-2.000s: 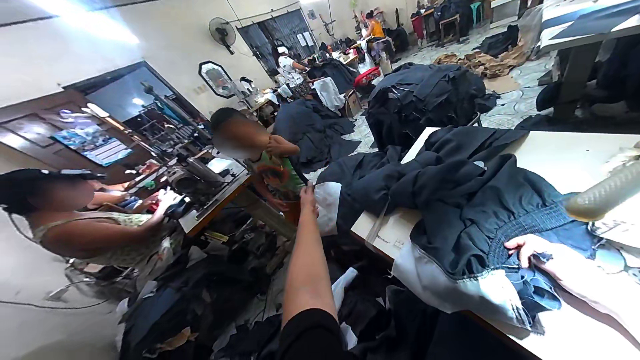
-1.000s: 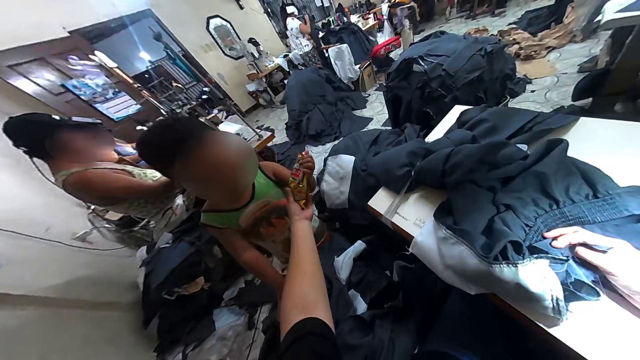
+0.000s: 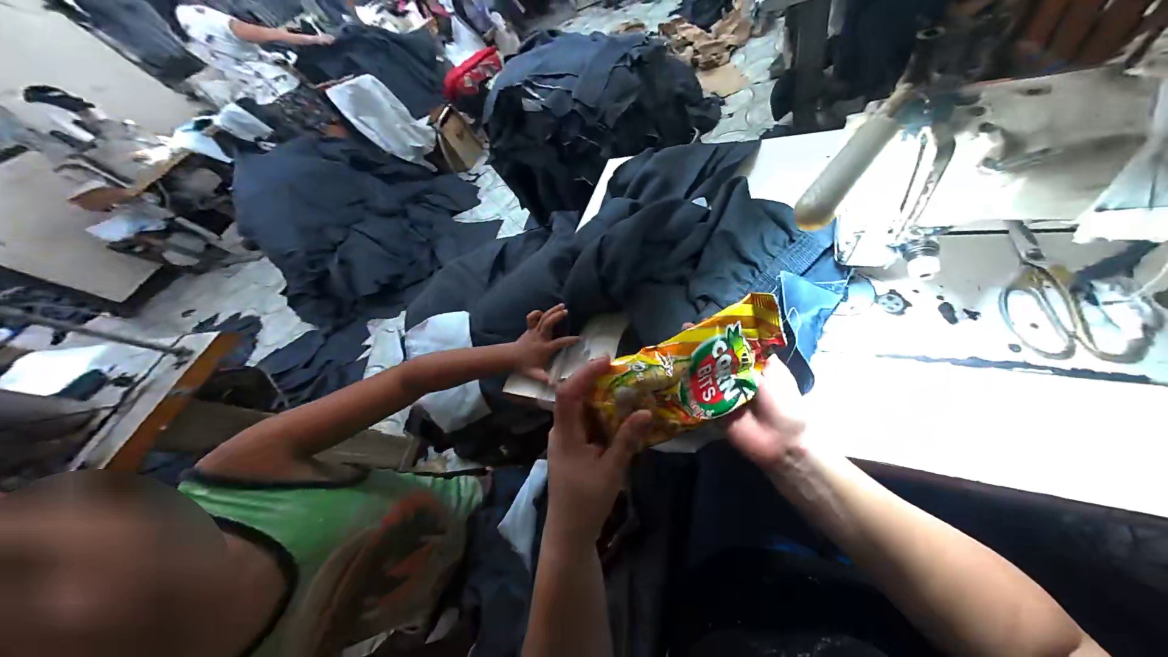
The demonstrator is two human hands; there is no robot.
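Observation:
A yellow and red snack packet [image 3: 689, 374] marked Corn Bits is held in front of me, above the table edge. My left hand [image 3: 589, 438] grips its left end, with the thumb over the front. My right hand [image 3: 771, 415] supports the lower right end from behind, its fingers partly hidden by the packet. Just behind the packet lies a dark garment [image 3: 639, 246] with a gathered elastic band, spread across the white sewing table [image 3: 958, 438]. The hand of a person in a green sleeveless top [image 3: 365, 538] rests at the table's corner, left of the packet.
On the table at right stand a sewing machine [image 3: 1049, 137] and a pair of scissors [image 3: 1049, 301]. Heaps of dark fabric [image 3: 356, 219] cover the floor beyond. Another person [image 3: 237, 55] works at the back left.
My left hand has drawn back toward the table with the packet, and my right hand has left the dark garment for the packet. The nearby person's arm now reaches the table. The view has swung right.

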